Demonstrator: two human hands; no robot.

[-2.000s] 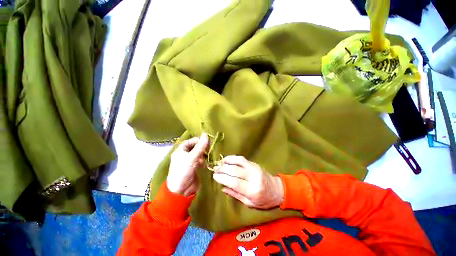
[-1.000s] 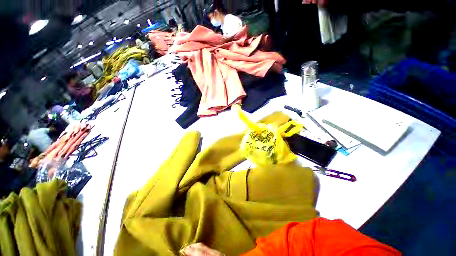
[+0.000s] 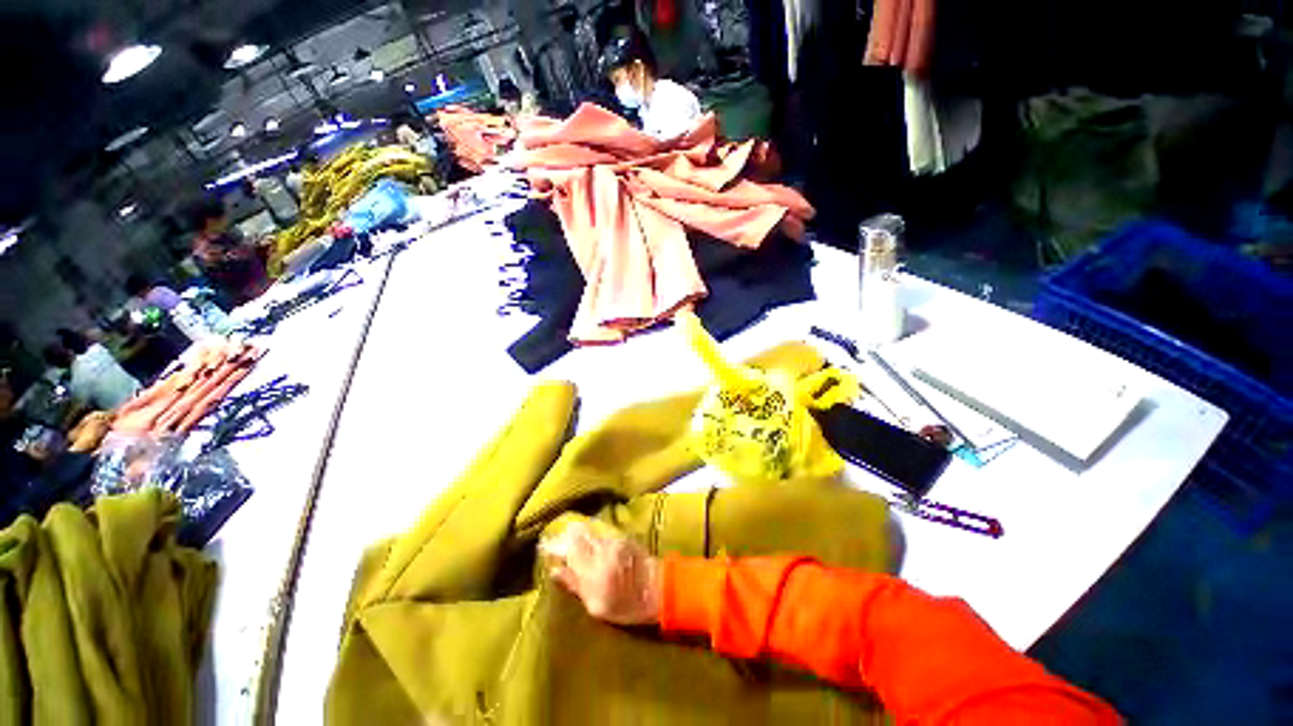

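The olive-green jacket [image 3: 440, 645] lies spread on the white worktable at the bottom middle, its sleeves pointing away from me. My right hand [image 3: 607, 570] is on the jacket's upper middle, with its fingertips at a fold of the cloth; the fingers are blurred, and I cannot tell whether they grip the cloth or a needle. My left hand is out of the picture. A knotted yellow plastic bag [image 3: 754, 426] sits beside the far sleeve.
A black phone [image 3: 886, 445], purple-red snips [image 3: 953, 516], a pale flat box [image 3: 1032, 403] and a bottle [image 3: 881, 280] are at the right. Pink garments [image 3: 624, 213] lie over black cloth [image 3: 550, 319]. Olive jackets [image 3: 107, 624] are at left. A masked person [image 3: 655, 102] is beyond. A blue crate [image 3: 1177, 341] stands right.
The view has tilted up from the close sewing view to the room. My right hand has moved away from me over the jacket. My left hand, seen earlier pinching thread, has left the picture.
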